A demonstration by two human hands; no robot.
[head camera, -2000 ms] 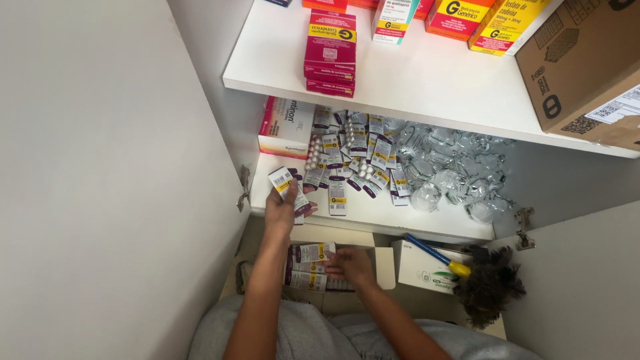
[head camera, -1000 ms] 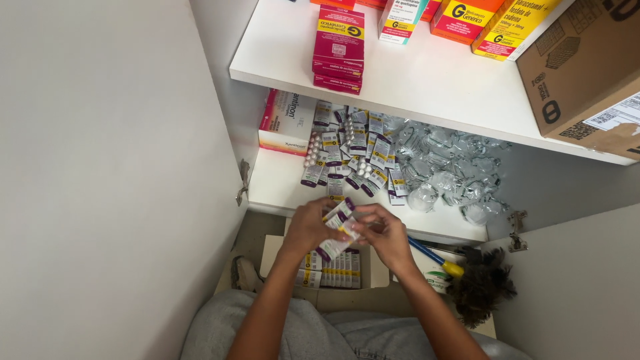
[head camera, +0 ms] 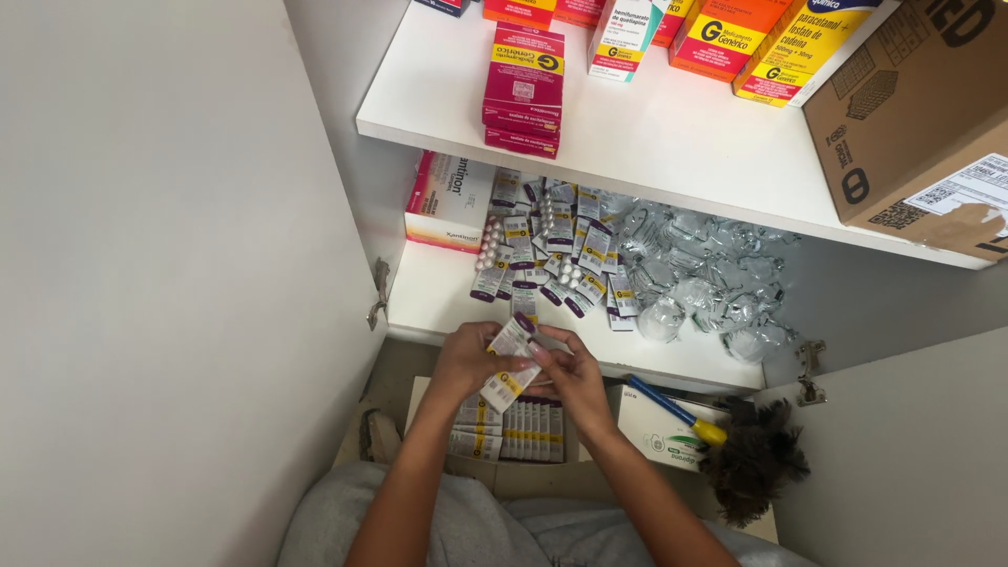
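Small white, yellow and purple medicine packets (head camera: 510, 370) are pinched between both hands, tilted, just off the lower shelf's front edge. My left hand (head camera: 471, 364) grips their left side; my right hand (head camera: 568, 374) has thumb and fingers on the right side. Below the hands an open carton (head camera: 570, 457) holds rows of similar packets, partly hidden by my wrists. Ahead on the lower shelf lies a loose pile of such packets (head camera: 516, 240), with blister packs of white tablets (head camera: 570, 272) among them. Whether the held packets are two or more is unclear.
Clear plastic-wrapped items (head camera: 693, 276) lie right of the pile, a Xantinon box (head camera: 449, 197) left. The upper shelf (head camera: 661, 134) juts above, bearing medicine boxes (head camera: 524, 87) and a cardboard box (head camera: 906, 134). Cabinet doors (head camera: 181, 276) flank me. A feather duster (head camera: 752, 461) lies near a white box (head camera: 657, 425).
Two seconds ago my left hand held packets over the shelf and my right hand was at the carton. Both hands have since come together on the packets above the carton.
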